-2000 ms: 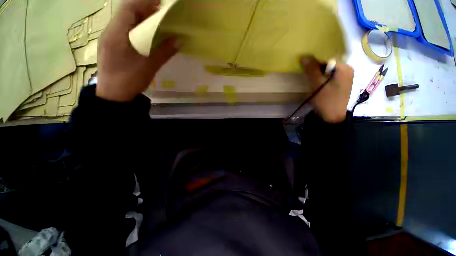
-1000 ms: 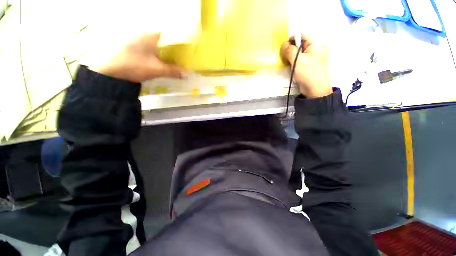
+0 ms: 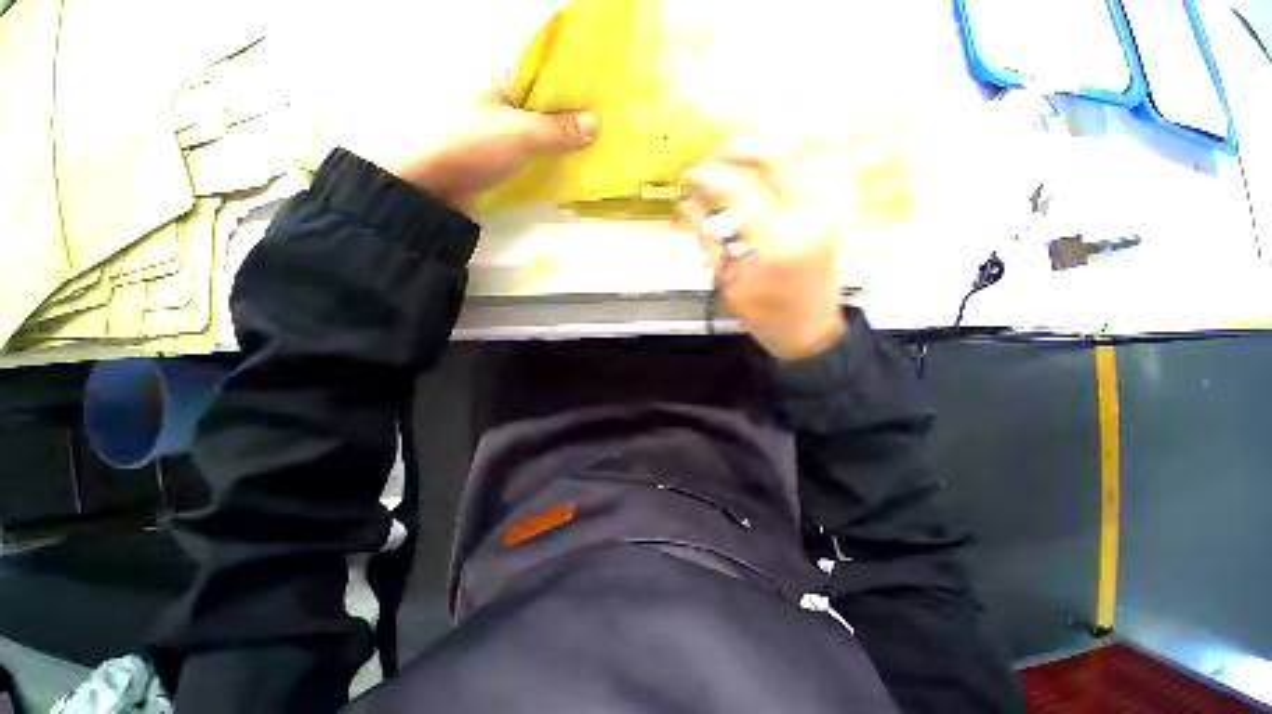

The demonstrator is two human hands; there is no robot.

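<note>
The garment panel lies on the table near its front edge, bright yellow and partly washed out white. A small pale mark shows at its near edge, by my right fingertips. My left hand rests on the panel's left part, thumb on top; whether its fingers grip the cloth is unclear. My right hand is blurred and overexposed at the panel's near edge. It holds a small white-handled tool, perhaps a seam ripper, with a dark cord hanging below. The tool's tip is not clear.
Stacked cut panels lie at the left. Blue embroidery frames are at the upper right. Snips, very washed out, with a dark cord, and a dark brush-like tool lie at the right. The table's front edge runs before me.
The panel is lowered from raised and curved to flat on the table. My right hand has moved left and inward with the white tool. My left hand has moved right onto the cloth.
</note>
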